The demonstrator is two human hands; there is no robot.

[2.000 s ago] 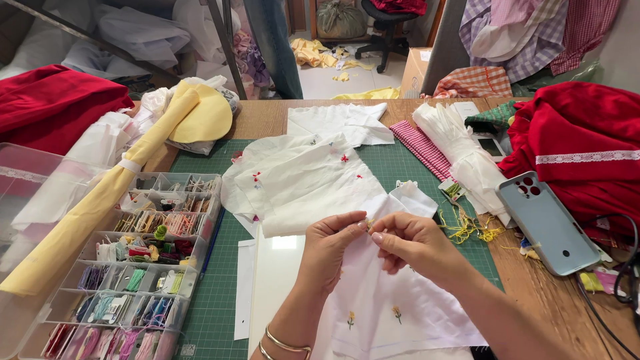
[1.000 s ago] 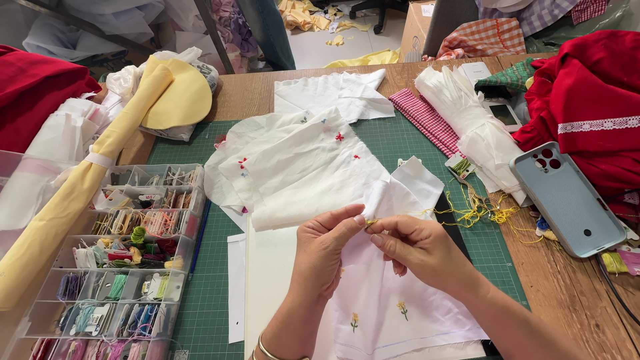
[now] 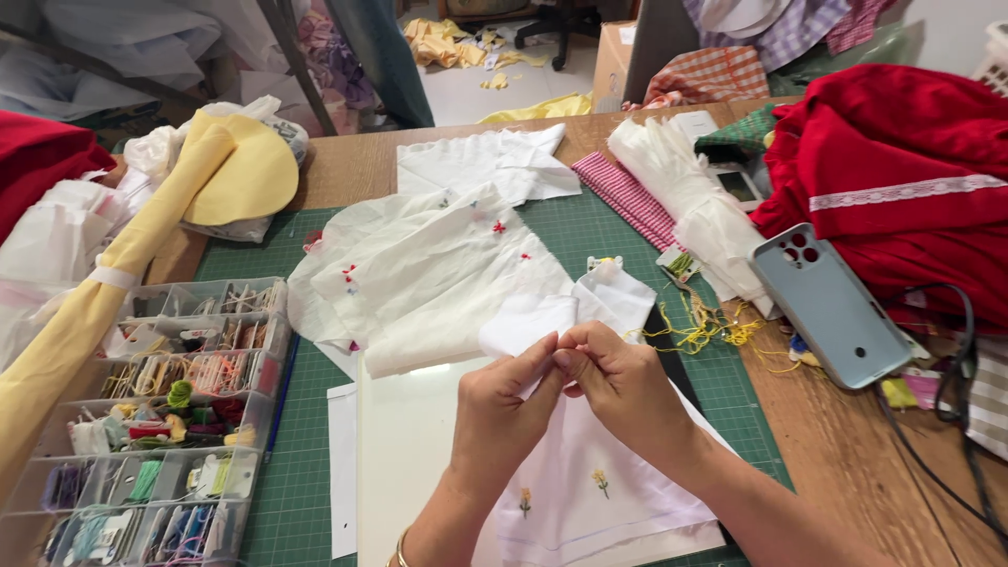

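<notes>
My left hand (image 3: pixel 504 402) and my right hand (image 3: pixel 622 386) meet at the fingertips, pinching a fold of white fabric (image 3: pixel 583 504). Below them the fabric hangs over a white board (image 3: pixel 417 472), with small yellow flowers embroidered near its lower edge. Any needle between the fingers is too small to make out. Behind the hands, a white cloth piece with red embroidered flowers (image 3: pixel 441 291) lies on the green cutting mat (image 3: pixel 307 449). Yellow embroidery thread (image 3: pixel 701 331) lies loose to the right of my right hand.
A compartment box of floss bobbins (image 3: pixel 268 402) stands at the left beside a rolled yellow fabric (image 3: pixel 87 331). At the right are a blue-grey phone (image 3: pixel 831 303), a black cable (image 3: pixel 937 472) and red fabric with lace trim (image 3: pixel 898 157). More white cloth (image 3: pixel 488 161) lies at the back.
My hands stay together at the fabric, with the fingertips drawn closer. The yellow flower at the lower left of the fabric is further from my left wrist now.
</notes>
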